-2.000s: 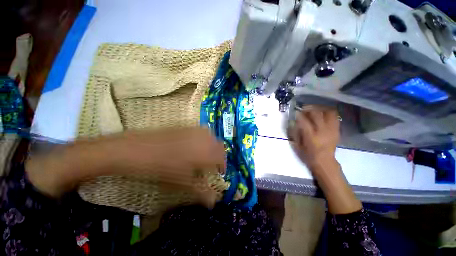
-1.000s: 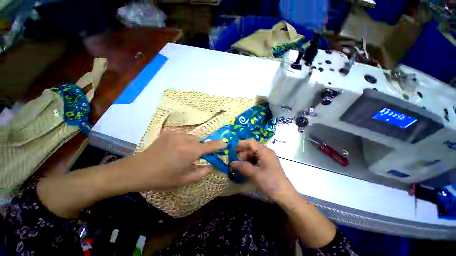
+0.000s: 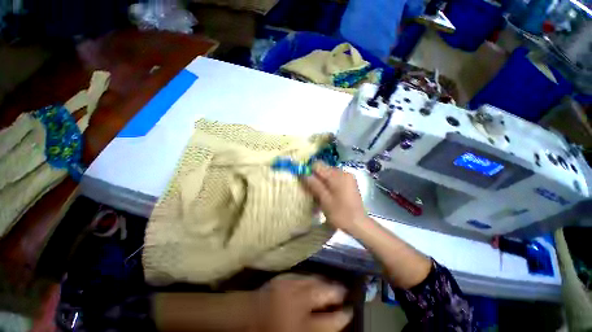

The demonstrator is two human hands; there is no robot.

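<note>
The cream straw tote bag lies on the white machine table, its lower part over the front edge. Its blue flowered lining shows only as a small bunched part at the mouth, near the sewing head. My right hand grips the bag mouth and lining there. My left hand is blurred at the bottom of the picture, below the bag; whether it holds anything is unclear. The white sewing machine stands to the right with a lit blue display. Red-handled thread snips lie on the machine bed.
A lined cream bag lies on the reddish-brown table at left. Another bag sits in a blue bin behind the white table. Blue tape marks the table's left side. A dark blue item lies at the right.
The bag has been turned over its lining, so less blue shows. My left hand has moved from the lining down to the bottom of the picture. My right hand remains at the bag mouth.
</note>
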